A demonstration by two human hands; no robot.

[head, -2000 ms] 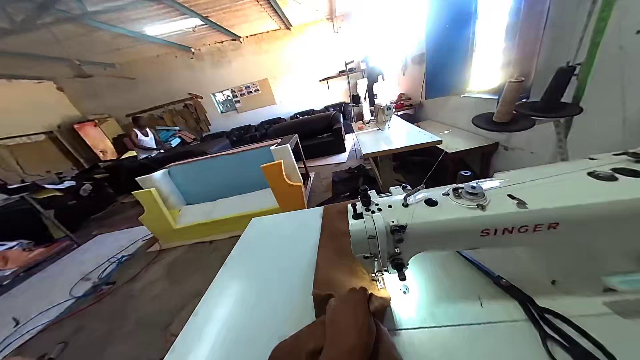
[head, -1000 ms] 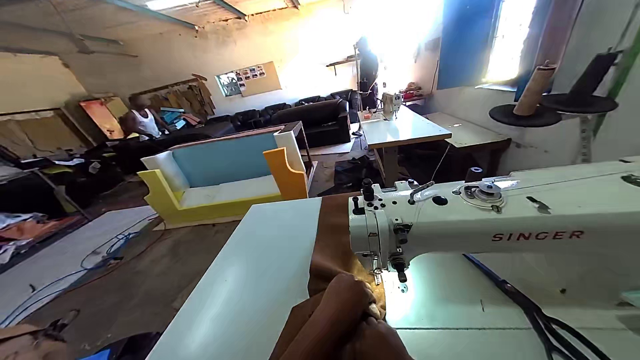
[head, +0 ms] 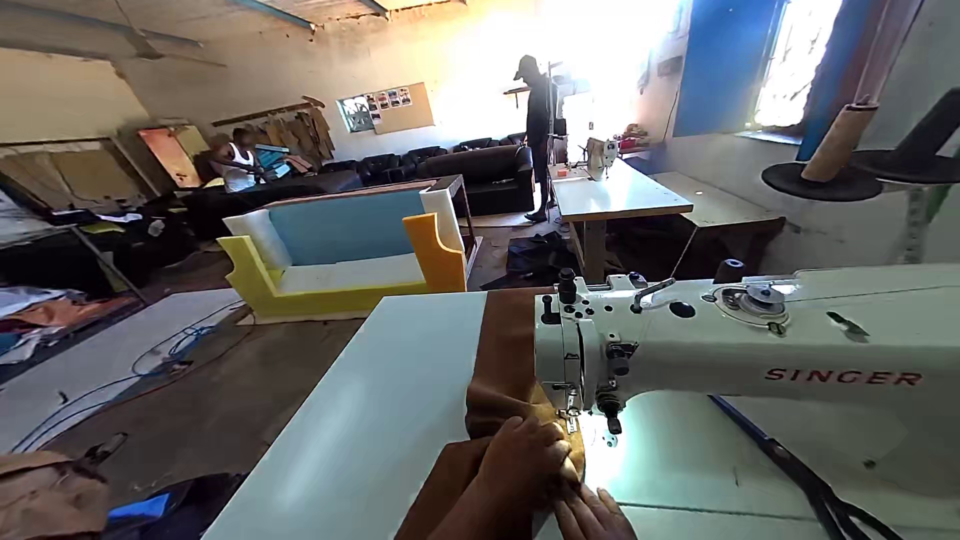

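A white Singer sewing machine (head: 720,337) stands at the right, its lamp lighting the presser foot (head: 572,420). Brown leather-like material (head: 508,352) runs along the white table under the needle area. My left hand (head: 525,457) grips a fold of it just in front of the presser foot, fingers curled. My right hand (head: 592,514) lies low beside it, its fingertips against the material's edge; the rest of that hand is cut off by the frame. Black-handled shears (head: 799,465) rest on the machine bed to the right.
Two thread cones (head: 838,142) (head: 930,135) stand on a holder at the right. Beyond the table are an unfinished sofa frame (head: 337,296) and another sewing table (head: 622,195). One person stands by that table; another is at the far left. Cables (head: 180,345) lie on the floor.
My right hand's fingers now show beside the left at the lower edge. A standing person shows more fully by the far sewing table. The view has tilted slightly.
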